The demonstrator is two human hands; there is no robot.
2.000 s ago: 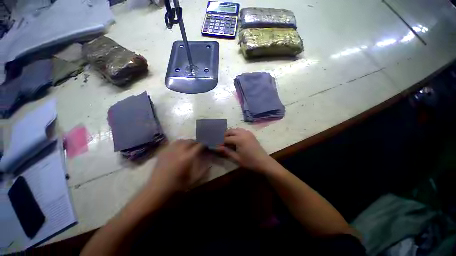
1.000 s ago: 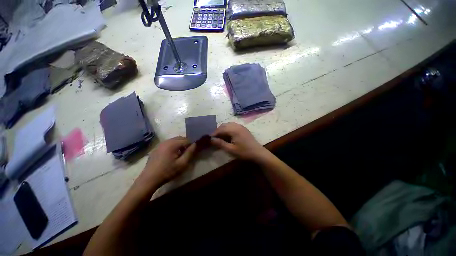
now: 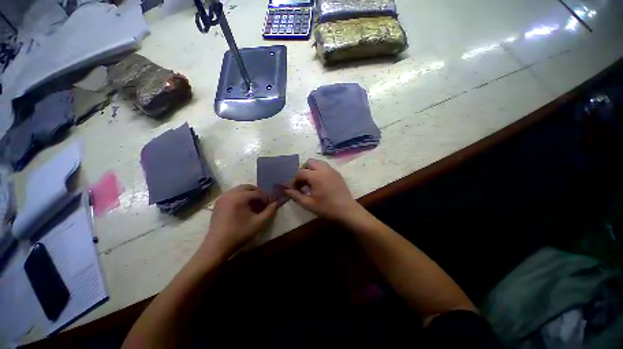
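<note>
A grey cut piece (image 3: 277,170) lies flat near the table's front edge, between two piles. My left hand (image 3: 240,217) pinches its near left edge with thumb and fingers. My right hand (image 3: 322,191) pinches its near right edge, the fingertips almost touching those of my left hand. The near edge of the piece looks lifted or folded; the fingers partly hide it. A left pile of grey pieces (image 3: 173,167) stands beyond my left hand. A right pile of grey pieces (image 3: 343,117) lies beyond my right hand, with pink showing under it.
A metal base plate (image 3: 251,108) with a thin upright stands beyond the piece. Calculator (image 3: 289,22) and gold-wrapped weight (image 3: 361,38) are at the back, a brown-wrapped weight (image 3: 151,85) at back left. Pink scrap (image 3: 106,193), record sheets (image 3: 76,262) and black phone (image 3: 46,281) are at left.
The view has shifted, so the table things sit higher and further left than in the oldest frame. My hands still hold the piece's near edge, with their fingertips now closer together.
</note>
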